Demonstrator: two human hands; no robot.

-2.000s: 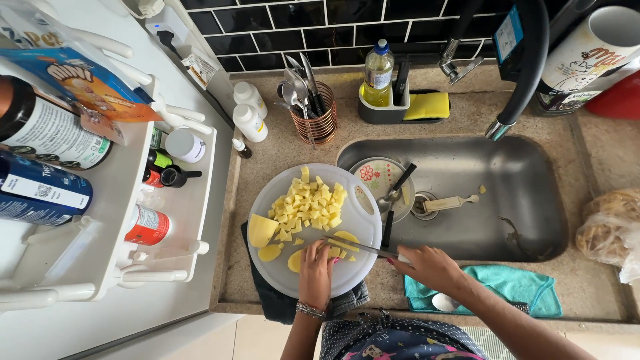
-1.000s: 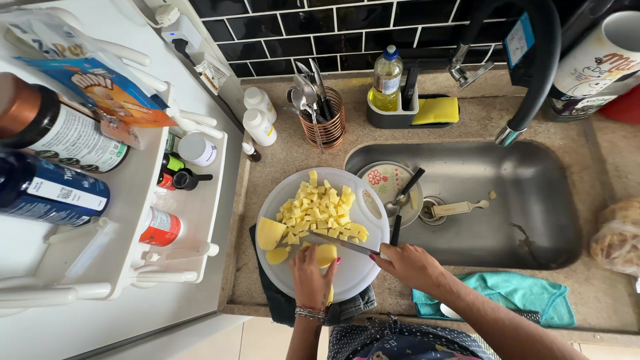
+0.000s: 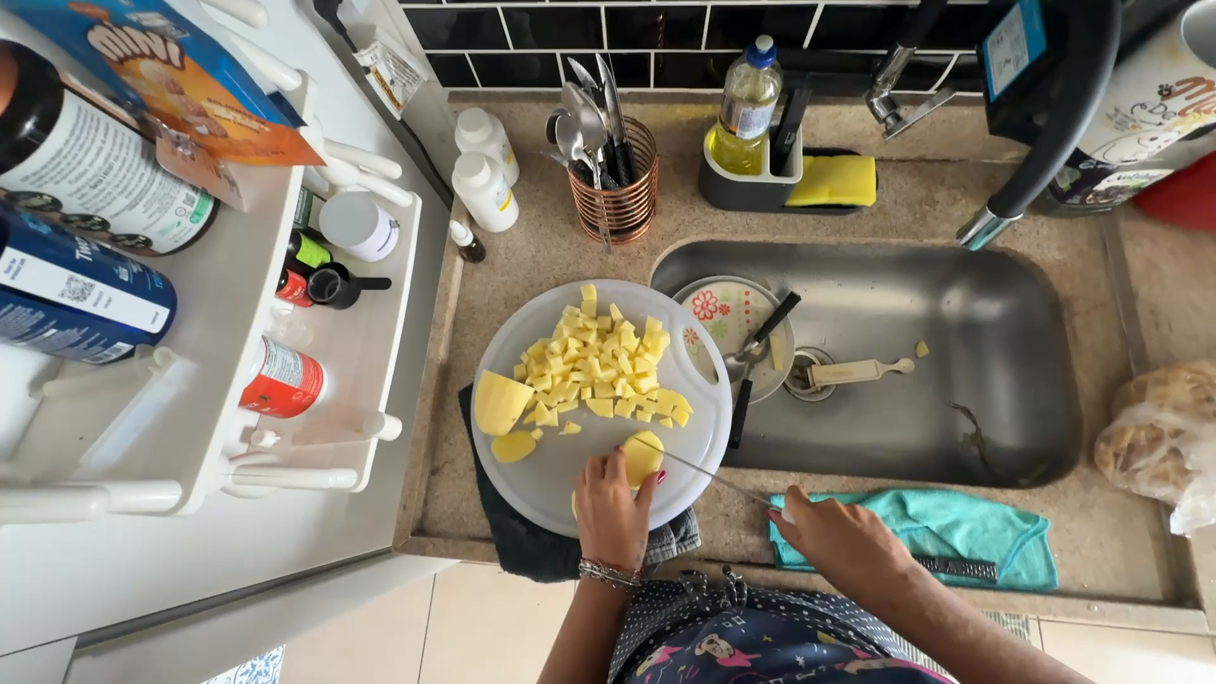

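Note:
On a round translucent plastic cutting board (image 3: 560, 480) lies a heap of diced potato (image 3: 598, 366). A larger peeled potato piece (image 3: 502, 403) and a flat slice (image 3: 514, 446) rest at its left. My left hand (image 3: 616, 503) holds a peeled potato slice (image 3: 643, 458) against the board, near the front. My right hand (image 3: 841, 541) grips the handle of a knife (image 3: 708, 473), whose thin blade reaches left to that slice. Part of another potato piece shows beside my left fingers, mostly hidden.
Right of the board is a steel sink (image 3: 988, 380) with a flowered plate (image 3: 731, 328) and cutlery. A teal cloth (image 3: 988, 532) lies along the front edge. Behind stand a copper wire cutlery holder (image 3: 615, 195) and a soap bottle (image 3: 749, 109). An open door with shelves (image 3: 214, 332) borders the left.
The knife blade has moved from the diced heap toward the front right, and my right hand has drawn back to the right. My left hand is now farther right on the board.

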